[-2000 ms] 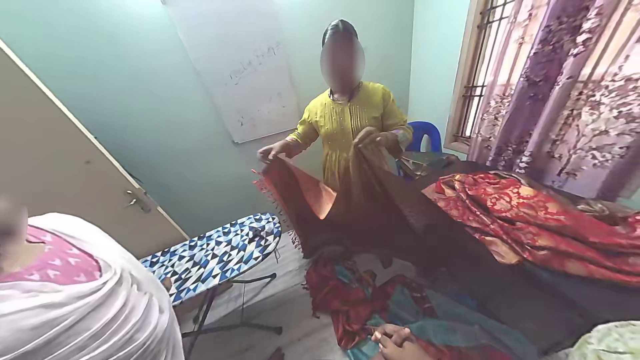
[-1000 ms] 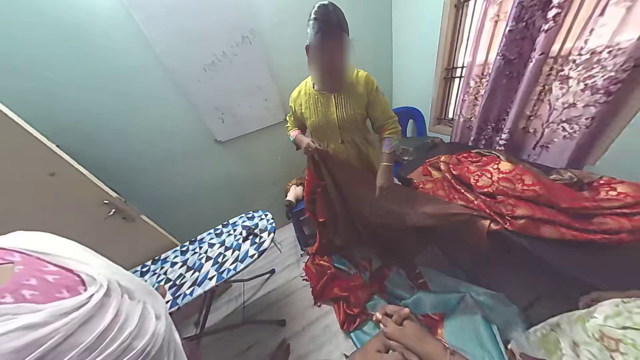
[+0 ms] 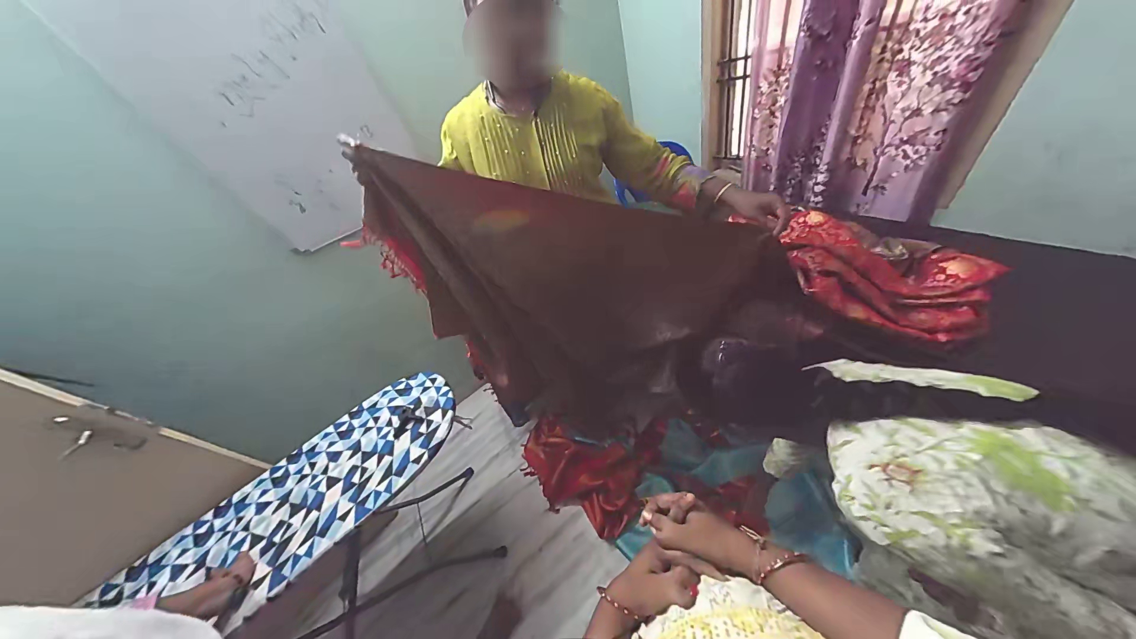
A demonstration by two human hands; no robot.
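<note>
My left hand (image 3: 652,579) and my right hand (image 3: 692,532) rest together low in the view, fingers curled and touching, with no object visible in them. Bracelets circle both wrists. Just beyond them lie a shiny red cloth (image 3: 593,475) and a teal cloth (image 3: 803,506). Across the middle, a person in a yellow top (image 3: 568,133) stretches out a dark brown cloth (image 3: 568,275) with red tassels along its left edge. That person's one visible hand (image 3: 763,211) grips its right side; the other is hidden behind the cloth.
An ironing board (image 3: 311,479) with a blue, white and black triangle cover stands left; another person's hand (image 3: 217,590) is over it. A red and gold patterned cloth (image 3: 896,275) lies on a dark-covered surface (image 3: 1065,311) at right, near a green-and-white floral cloth (image 3: 950,497).
The person in yellow has raised the brown cloth and spread it wide, where it hung lower before. My hands stay together. The view has shifted.
</note>
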